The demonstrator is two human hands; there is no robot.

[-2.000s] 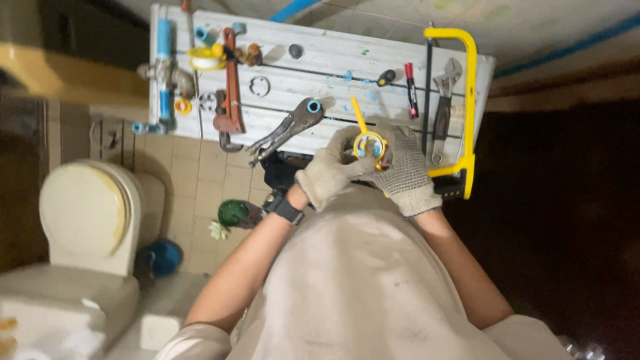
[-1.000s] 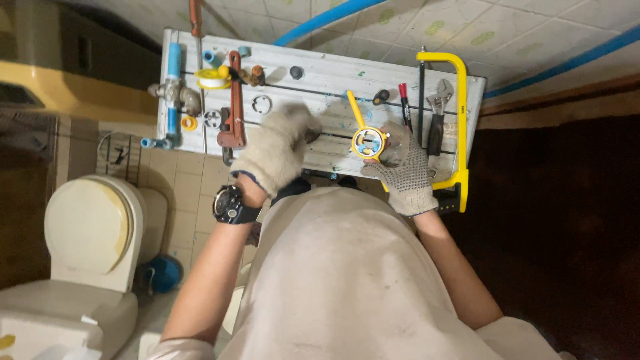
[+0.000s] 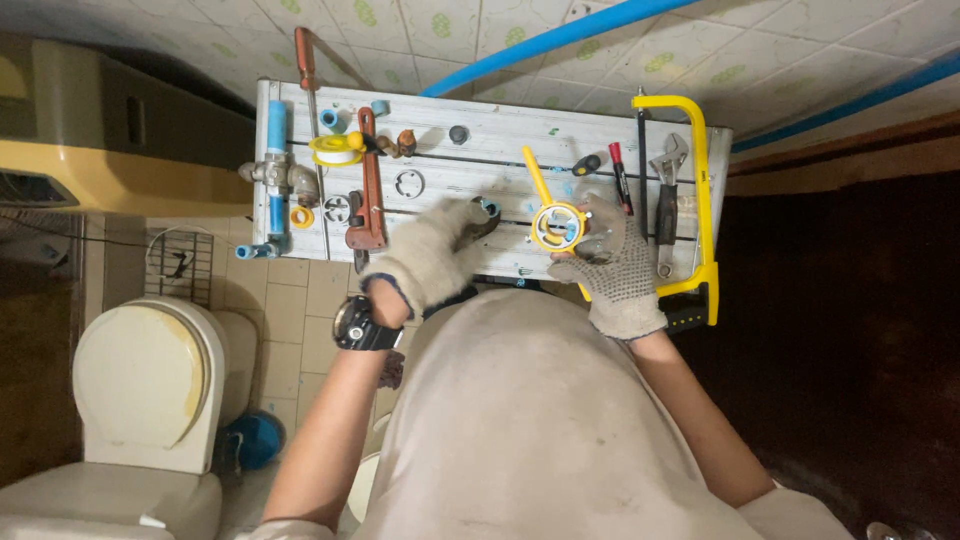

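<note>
My left hand point(image 3: 442, 244), in a pale knit glove, lies palm down near the front edge of the slatted table point(image 3: 495, 259). Its fingers curl about a short light-blue pipe piece point(image 3: 489, 208), whose open end shows; what lies beneath the glove is hidden. To the right, my right hand point(image 3: 611, 262), in a dotted glove, grips the side of a yellow die stock point(image 3: 541, 182). The stock's round head holds a metal die and faces up, with one handle pointing away and the other partly hidden. Light-blue shavings show in the head's openings. A gap separates the two hands.
A red pipe wrench point(image 3: 372, 184), screwdriver point(image 3: 305, 60), thread-tape roll point(image 3: 335, 150), loose dies point(image 3: 409, 184) and a pipe assembly point(image 3: 276, 176) are at left. A marker point(image 3: 619, 176), adjustable wrench point(image 3: 666, 195) and yellow hacksaw point(image 3: 703, 195) lie right. A toilet point(image 3: 139, 375) stands lower left.
Two seconds ago both hands were together at the die stock. My left hand has since moved left, over where the locking pliers and blue pipe piece showed. My right hand has kept the die stock.
</note>
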